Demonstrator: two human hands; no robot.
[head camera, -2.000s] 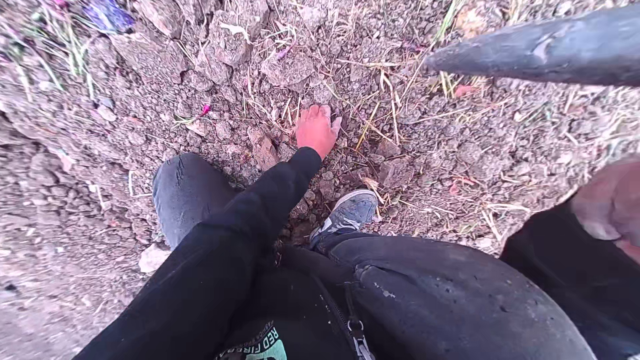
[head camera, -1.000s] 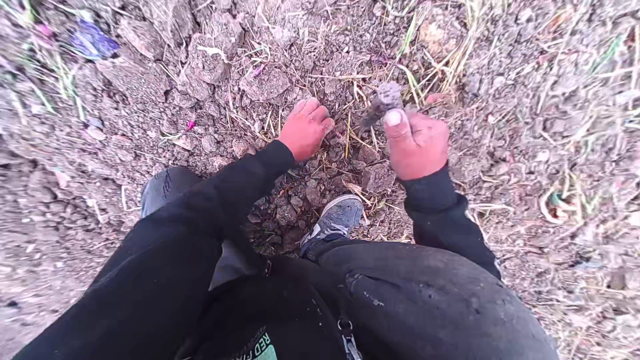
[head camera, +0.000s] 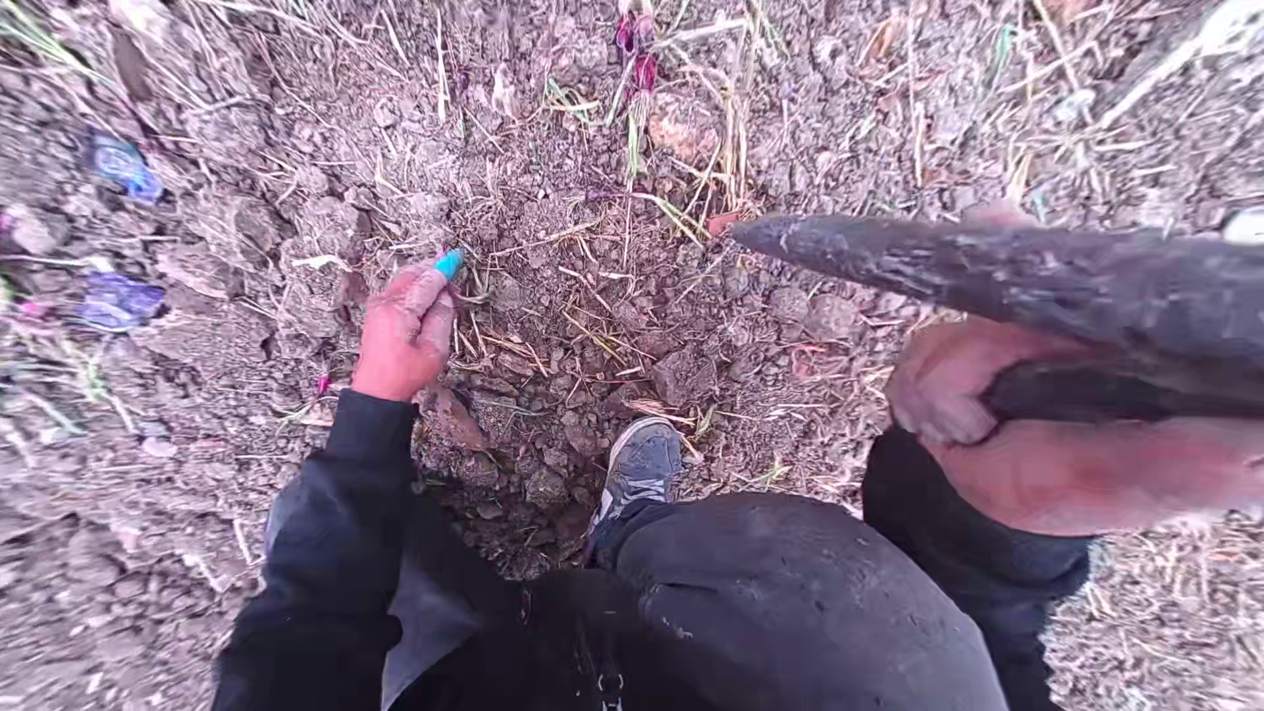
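My left hand (head camera: 407, 331) is at the ground left of centre, with a small bright blue-green object (head camera: 449, 264) at its fingertips; I cannot tell what that object is. On the right, my right hand (head camera: 1027, 415) grips a dark, pointed tool (head camera: 948, 262) held close to the camera. The tool's tapered tip points left over the soil, and its far end runs out of view. Loose, cloddy soil (head camera: 553, 434) with bits of straw lies between the two hands.
My shoe (head camera: 642, 464) stands on the soil at the lower centre. Crumpled blue-violet plastic scraps (head camera: 120, 301) lie at the left. Plants with magenta parts (head camera: 642, 69) are at the top. A brownish stone or clod (head camera: 683, 126) sits below them.
The blue-green object now shows at my left fingertips. My right hand, low over the soil a second ago, is now nearer the camera at the right, with the pointed tool across the view.
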